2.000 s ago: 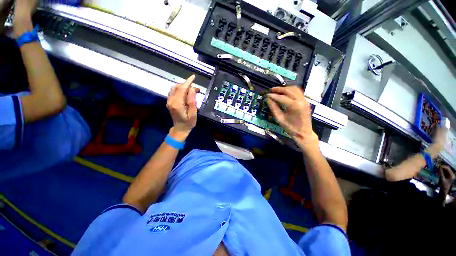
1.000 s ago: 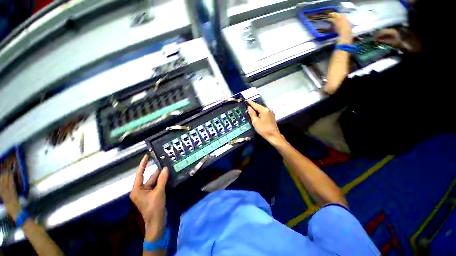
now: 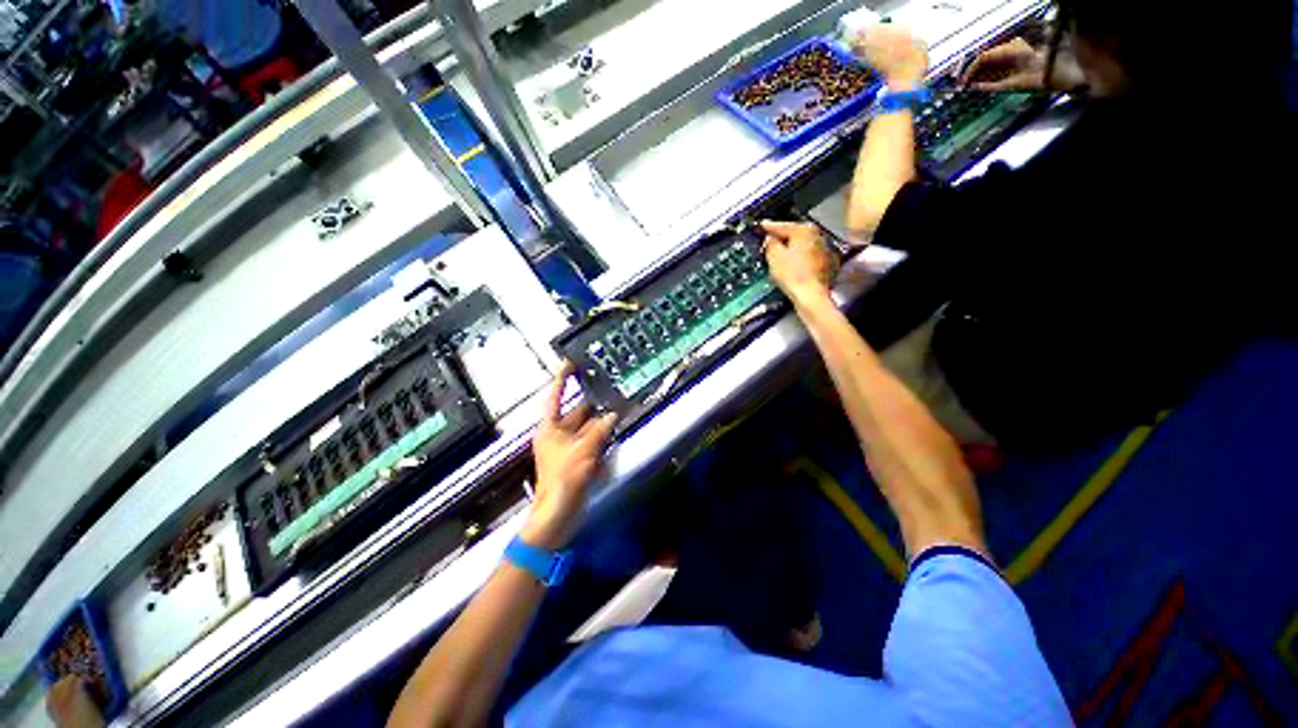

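A black solder pallet (image 3: 662,381) lies on the conveyor rails, with a green circuit board panel (image 3: 698,336) in it. The panel carries a row of dark and silver units above a pale green edge. My left hand (image 3: 572,448) is at the pallet's left end, thumb and fingers on its corner. My right hand (image 3: 800,260) holds the pallet's right end. Metallic clips lie along both long sides. A second black pallet (image 3: 256,529) with a green-edged panel sits on the bench to the left, untouched.
Loose small components (image 3: 185,552) lie on the bench at left, beside a blue bin (image 3: 103,657) with a person's hand in it. A person in black works at right, near another blue component bin (image 3: 780,131) and a further pallet (image 3: 982,128). A metal post stands behind my pallet.
My hands and the pallet have moved right along the line. The pallet, held up at the bench's front edge a second ago, now lies on the rails. The view has shifted right.
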